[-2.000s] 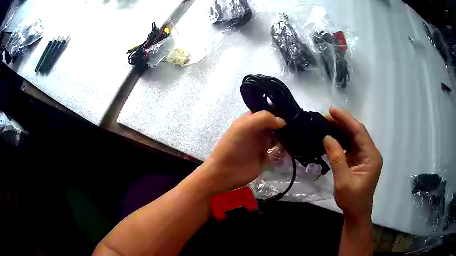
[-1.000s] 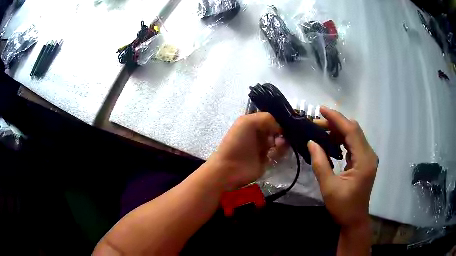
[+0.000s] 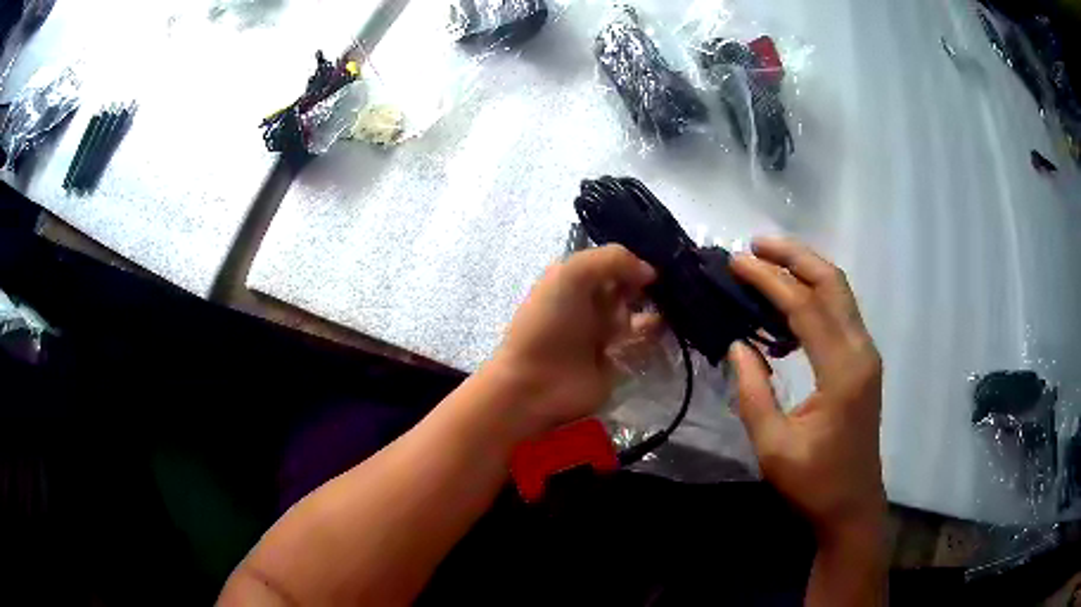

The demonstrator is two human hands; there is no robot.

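A coiled black cable bundle (image 3: 682,267) is held above the white table edge. My left hand (image 3: 581,326) is closed on its left side, with the thumb on the coil. My right hand (image 3: 812,368) holds its right end between thumb and fingers. A red connector (image 3: 564,460) hangs from the cable on a black cord, below my left wrist. A clear plastic bag (image 3: 699,427) lies under the bundle, partly hidden by my hands; I cannot tell whether my left fingers grip it.
Bagged cable sets (image 3: 646,77) lie at the back, one with a red part (image 3: 766,59). Black tubes (image 3: 98,148) and a multicolour wire bundle (image 3: 311,107) lie at the left. Another bagged black piece (image 3: 1015,409) is at the right. A gap (image 3: 255,219) runs between the table sheets.
The white parts seen behind the bundle a second ago are now mostly hidden. The right fingers have shifted onto the bundle's upper side. The view has shifted slightly.
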